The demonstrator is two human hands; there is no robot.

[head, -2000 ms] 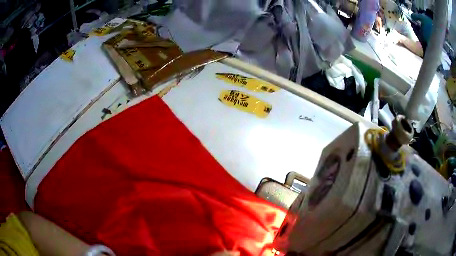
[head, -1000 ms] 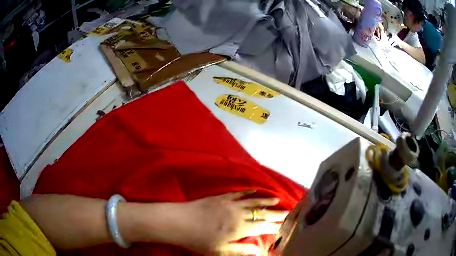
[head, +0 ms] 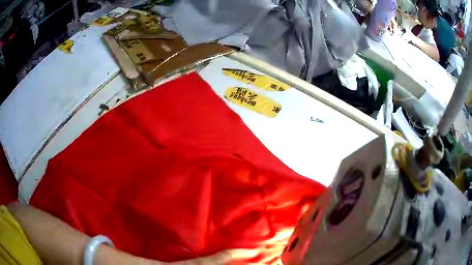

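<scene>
A large red fabric panel (head: pixel 155 165) lies wrinkled over the white table and runs to the left end of the sewing machine head (head: pixel 357 207), where a bright lamp glow falls on it. The needle area is hidden behind the machine head. My left hand (head: pixel 225 257) is at the bottom edge of the picture, on the near part of the red fabric, mostly cut off; its fingers are washed out by the glow. A pale bracelet and a yellow sleeve show on that arm. My right hand is not in view.
Yellow stickers (head: pixel 252 101) are on the white table (head: pixel 290 140). A brown tape patch (head: pixel 155 57) lies at its far left. A grey fabric bundle (head: pixel 305 41) is heaped behind. A pale pole rises at the right. A person (head: pixel 432 31) sits at another table, back right.
My left hand and forearm have moved down towards the bottom edge since a second ago. The red fabric's far corner has shifted slightly away, and more folds show near the machine.
</scene>
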